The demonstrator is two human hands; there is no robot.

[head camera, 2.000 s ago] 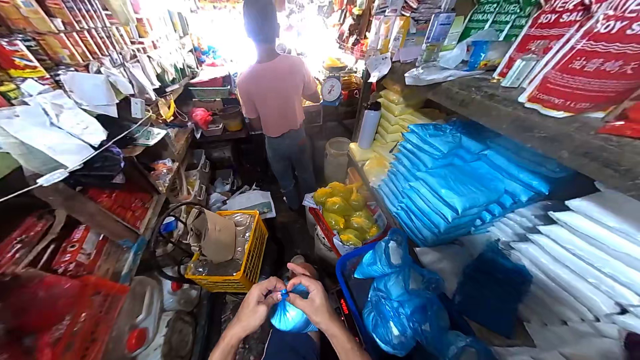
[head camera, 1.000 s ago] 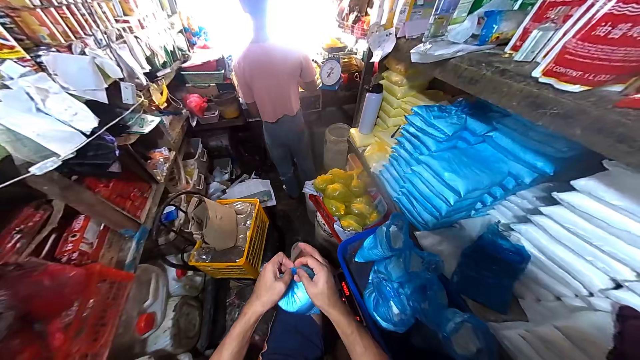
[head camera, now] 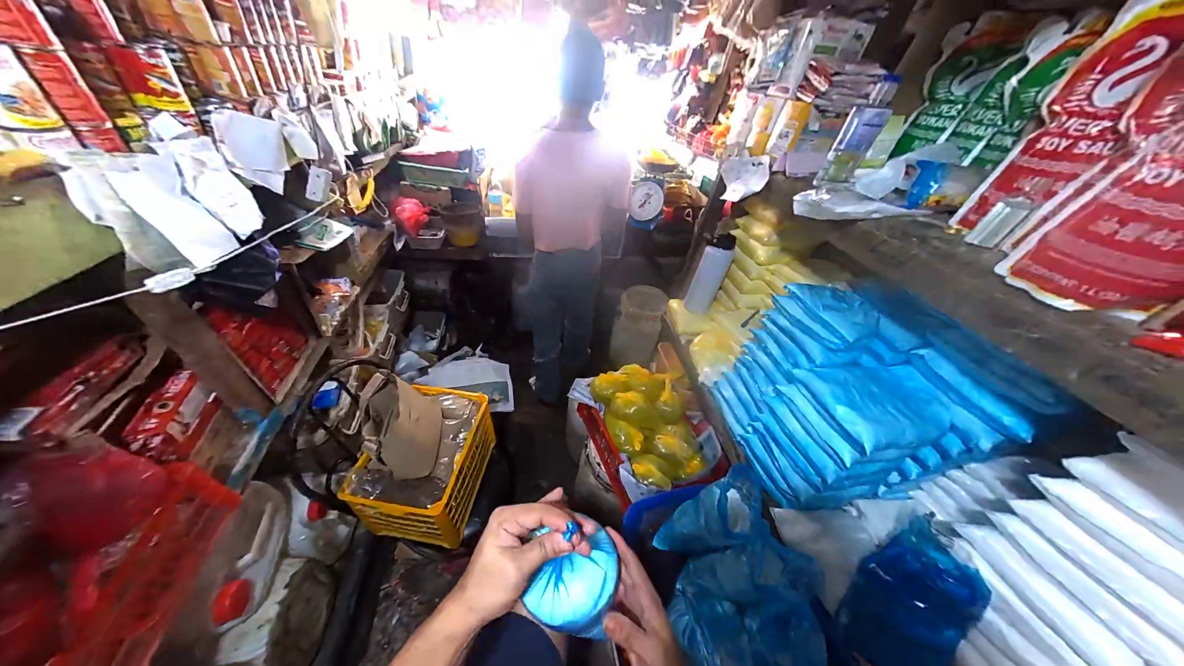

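Between my two hands is a round, filled blue plastic bag [head camera: 572, 590], its neck gathered into a small knot at the top. My left hand [head camera: 518, 555] pinches the bag at that knot with thumb and fingers. My right hand [head camera: 640, 606] cups the bag's right side, fingers partly hidden behind it. To the right, similar filled blue bags [head camera: 740, 583] sit in a blue tub [head camera: 661, 507], close by my right hand. A darker blue bag [head camera: 911, 592] lies farther right.
A yellow plastic crate [head camera: 453, 509] stands ahead left, a container of yellow bags [head camera: 647, 425] ahead. Stacked flat blue packets [head camera: 851, 398] and white packets [head camera: 1064, 555] line the right. A person [head camera: 569, 203] stands in the aisle near a dial scale [head camera: 646, 199].
Both hands were together at the bag's neck; now my right hand has moved down to the bag's side, while my left stays at the top.
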